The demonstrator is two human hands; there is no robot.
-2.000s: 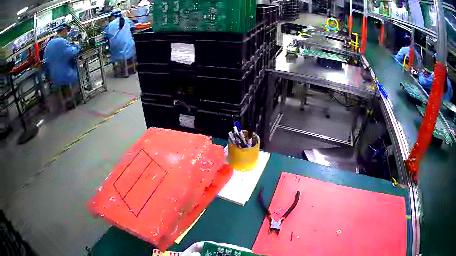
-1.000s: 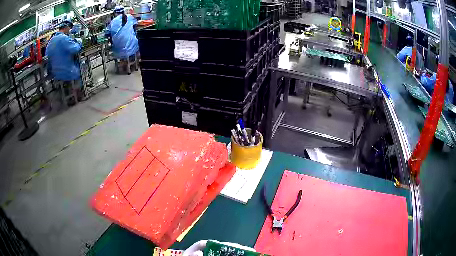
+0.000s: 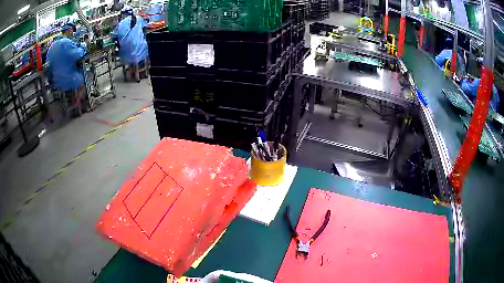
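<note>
A green printed circuit board (image 3: 235, 279) shows only as a small piece at the bottom edge. A white gloved hand (image 3: 213, 276), most likely my left, is at its edge, cut off by the frame; its fingers curve over the board's rim. My right hand is not in view. Diagonal cutters (image 3: 303, 243) with dark handles lie open on the flat red pad (image 3: 381, 237), jaws toward me.
A thick red stack (image 3: 166, 193) lies at the bench's left. A yellow pen cup (image 3: 268, 168) stands on white paper (image 3: 265, 207). Black crates (image 3: 215, 83) rise behind. A green conveyor (image 3: 436, 99) runs at right. People in blue smocks sit and stand at far left.
The board and gloved hand have sunk lower, so less of the board shows at the bottom edge. The view has shifted slightly. The cutters, pad and stack lie as before.
</note>
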